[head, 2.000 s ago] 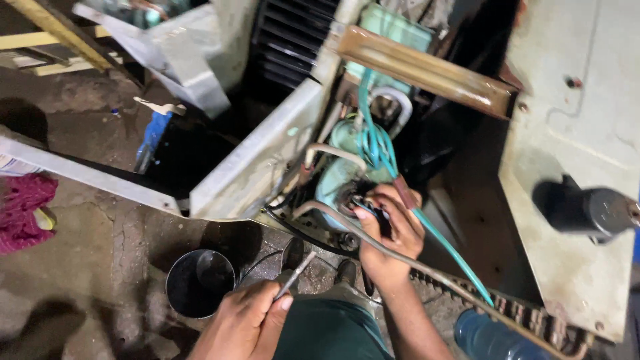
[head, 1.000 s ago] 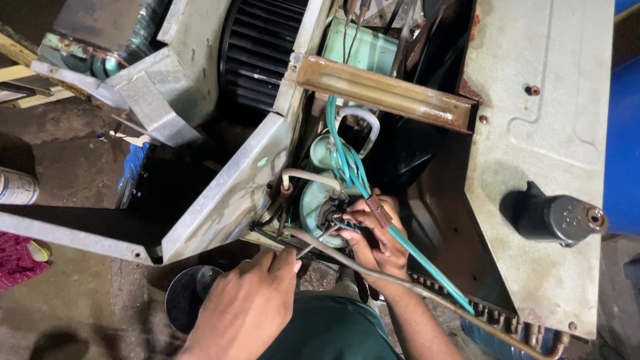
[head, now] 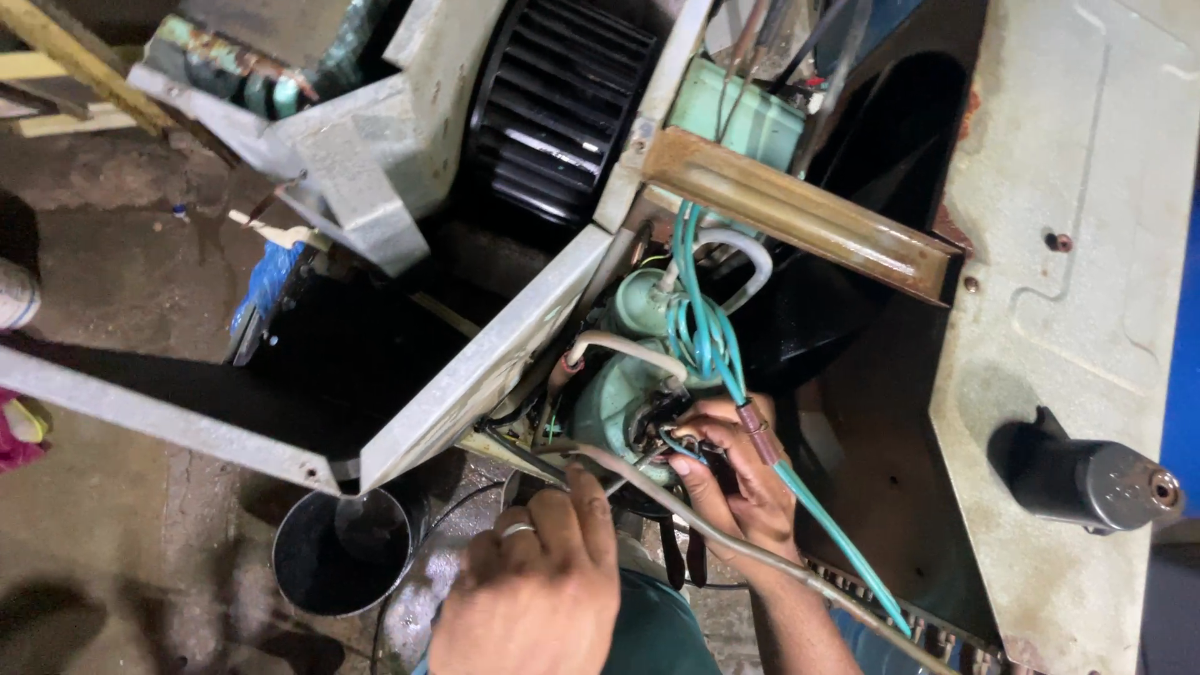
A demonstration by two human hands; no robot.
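Note:
In the head view, a green compressor (head: 614, 398) sits inside an opened air conditioner, with a smaller green cylinder (head: 642, 302) beside it. My right hand (head: 736, 469) pinches short wires (head: 684, 448) at the compressor's terminals. From the lower left, my left hand (head: 539, 572) holds a thin metal tool (head: 619, 483), probably a screwdriver, whose tip reaches the terminals; its handle is hidden by the hand. Coiled teal tubing (head: 698, 328) hangs just above my right hand and runs down right through a brown sleeve (head: 759, 433). A copper pipe (head: 694, 525) crosses in front of both hands.
A rusty metal crossbar (head: 797, 216) spans the unit above the compressor. A black blower wheel (head: 562, 112) is at the top. At right a metal panel (head: 1059, 328) bears a black fan motor (head: 1078, 483). A dark bucket (head: 342, 553) stands on the wet floor at lower left.
My left hand has brought the thin metal tool from below up to the compressor's terminals. My right hand stays at the wires there.

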